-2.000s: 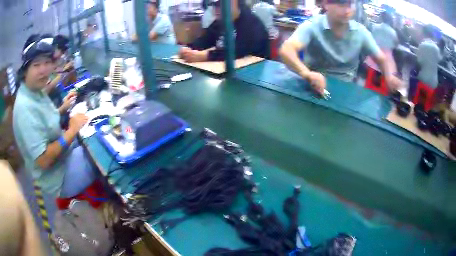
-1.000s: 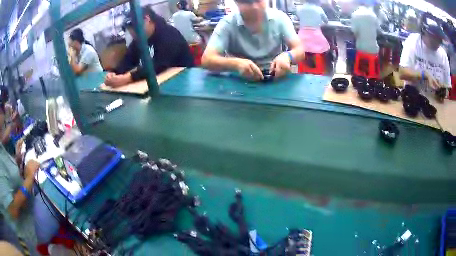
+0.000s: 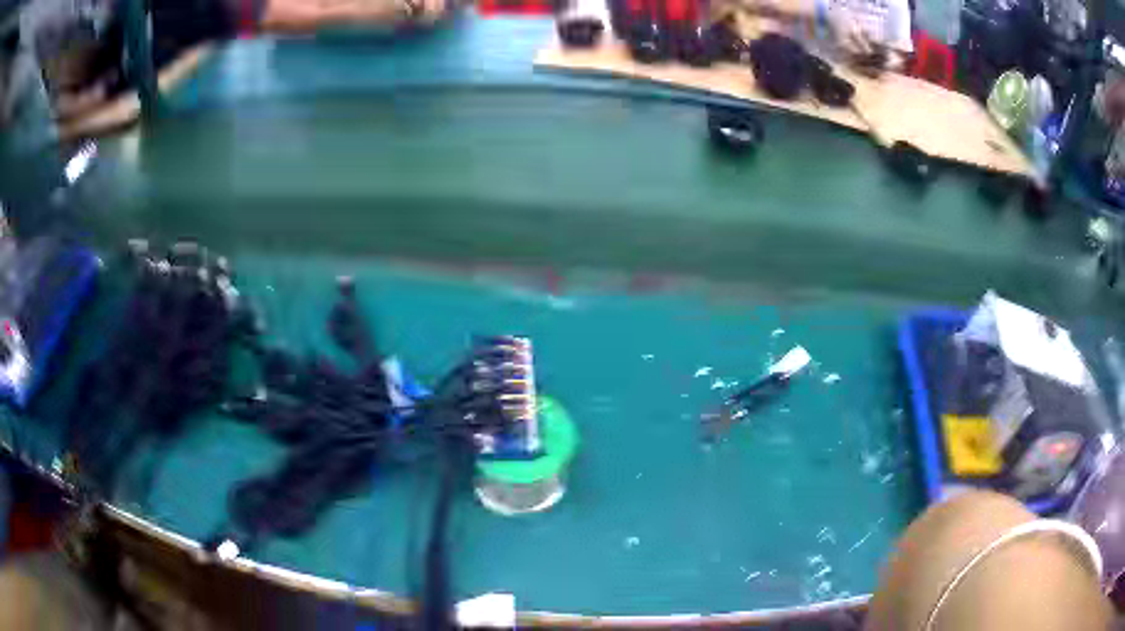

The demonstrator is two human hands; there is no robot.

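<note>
A blue circuit board panel [image 3: 512,394] with a row of pale wire ends lies partly on a round spool with a green top [image 3: 555,444]. Black cables [image 3: 333,425] run left from the panel, with a flat blue piece [image 3: 401,382] among them. A larger pile of black cables [image 3: 160,345] lies further left. A rounded, blurred part of my right arm or hand [image 3: 987,567] with a thin white band shows at the bottom right; no fingers show. My left hand is out of the picture; a blurred shape at the bottom left is unclear.
At right, a blue tray [image 3: 919,394] holds a yellow sponge [image 3: 972,445] and a dark box with papers. A small dark tool [image 3: 755,392] with a white end lies among scraps. Behind are the green conveyor [image 3: 494,185] and black coils [image 3: 737,130]. People's arms show at the far side.
The view has swung right and down, bringing the panel, spool and right tray into view. My right arm or hand now shows at the bottom right; the worker at left has left view.
</note>
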